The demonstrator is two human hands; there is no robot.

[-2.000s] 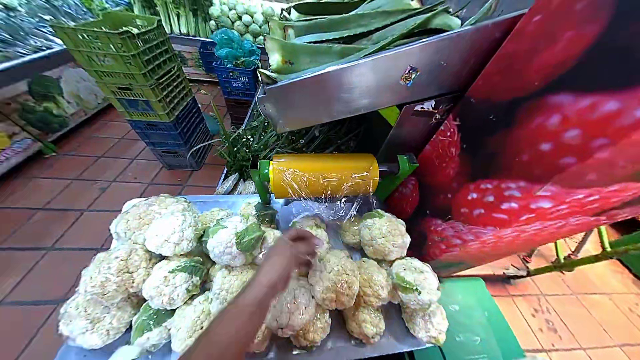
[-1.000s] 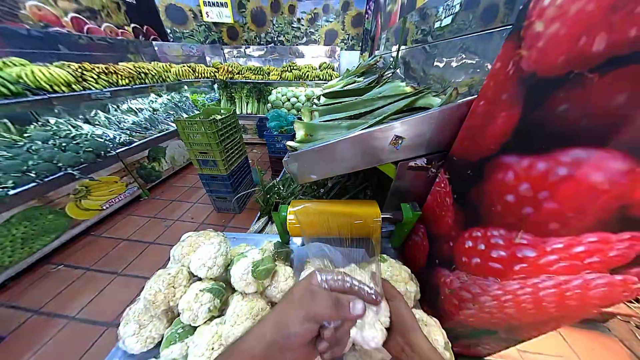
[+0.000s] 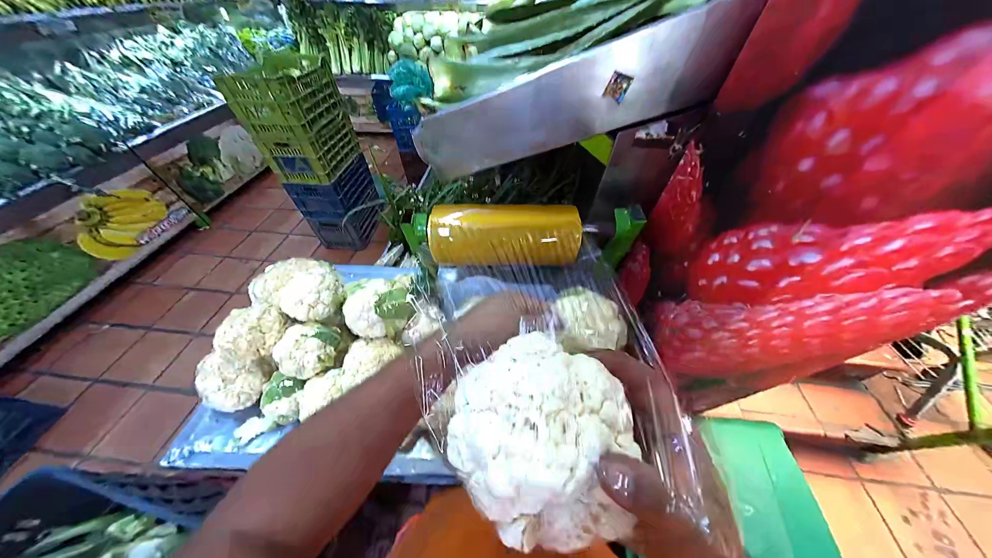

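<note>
A white cauliflower (image 3: 542, 434) sits in my right hand (image 3: 647, 465), whose fingers and thumb hold it from the right side. Clear plastic film (image 3: 674, 418) runs from the yellow film roll (image 3: 504, 235) down around this cauliflower and over my right hand. My left forearm reaches in from the lower left, with my left hand (image 3: 508, 314) behind the cauliflower, near the roll and seen through the film. Its fingers are partly hidden. Several other cauliflowers (image 3: 310, 294) lie in a pile on the blue-lined tray (image 3: 209, 449), and one more (image 3: 590, 319) lies behind the held one.
The roll hangs between green brackets (image 3: 626, 232), below a metal shelf (image 3: 542, 116) of long green leaves. Stacked green and blue crates (image 3: 310, 147) stand on the tiled floor at left. A green plastic surface (image 3: 767, 480) is at lower right, and a dark blue crate (image 3: 155, 496) at lower left.
Two seconds ago one hand was over the pile; now a cauliflower is held up close in my right hand with film around it. My left hand has moved forward toward the roll.
</note>
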